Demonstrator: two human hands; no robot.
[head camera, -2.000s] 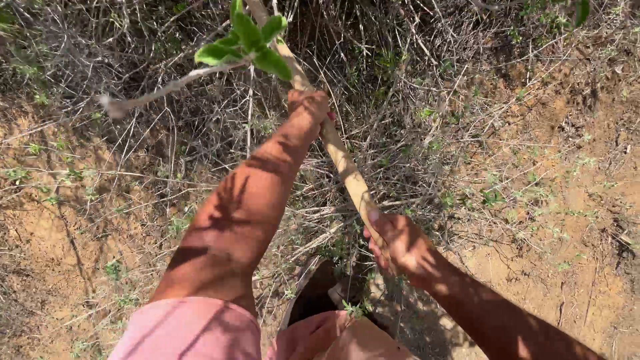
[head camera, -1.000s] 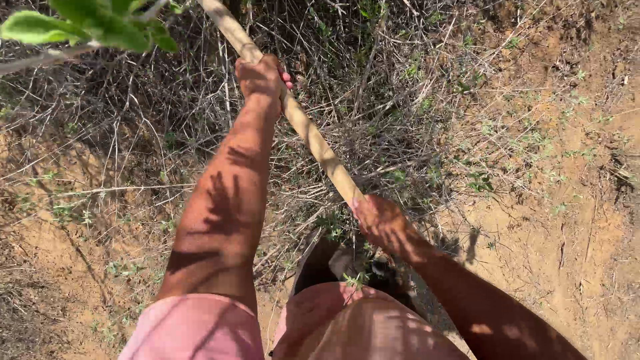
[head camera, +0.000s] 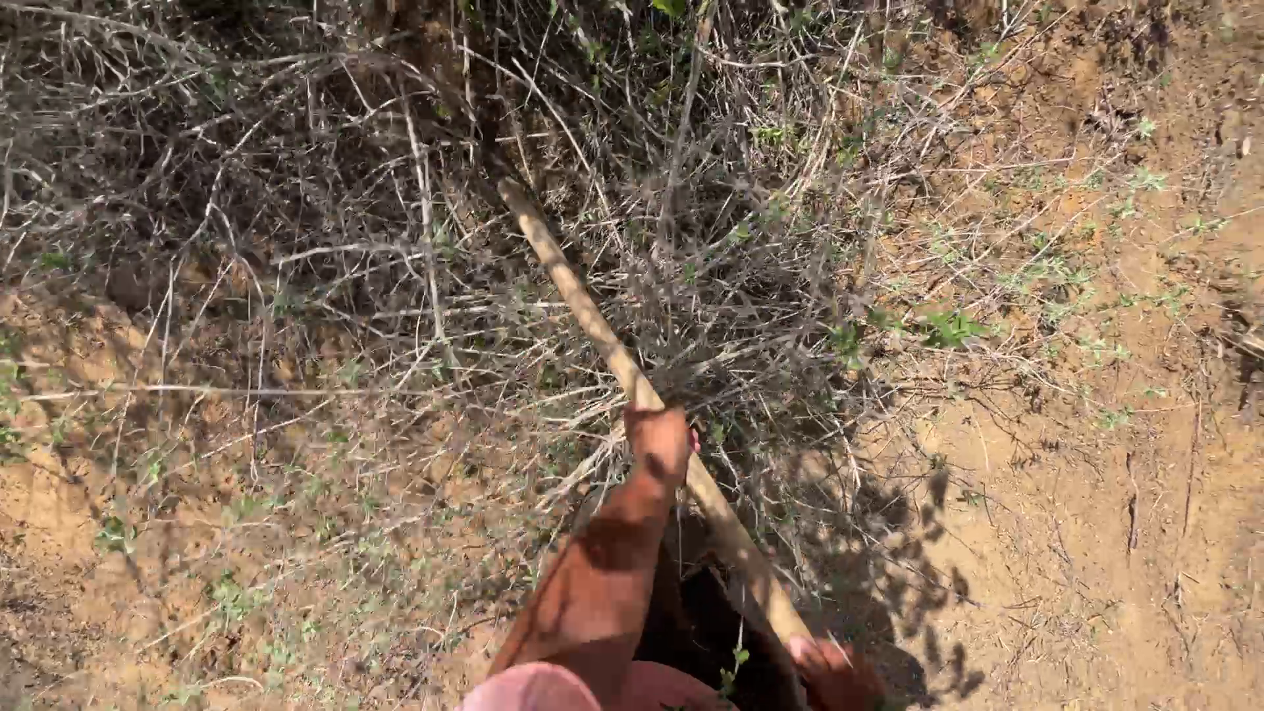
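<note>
A long wooden pole (head camera: 583, 306) slants from the upper middle down to the lower right. Around its middle, my left hand (head camera: 660, 441) is closed. My right hand (head camera: 834, 671) grips the pole near its lower end, at the bottom edge of the view. The pole's far end reaches into shaded dry brush, and whether a tool head is fixed there cannot be seen.
Dry, tangled twigs (head camera: 691, 286) spread over the upper and middle ground. Bare sandy soil (head camera: 1047, 513) lies at the right, with small green plants (head camera: 953, 329) among the twigs. Dark footwear, partly hidden, shows below the pole.
Both hands have moved down toward my body, the pole with them, and its far part now lies in the brush. The green leafy branch at the upper left has left the view.
</note>
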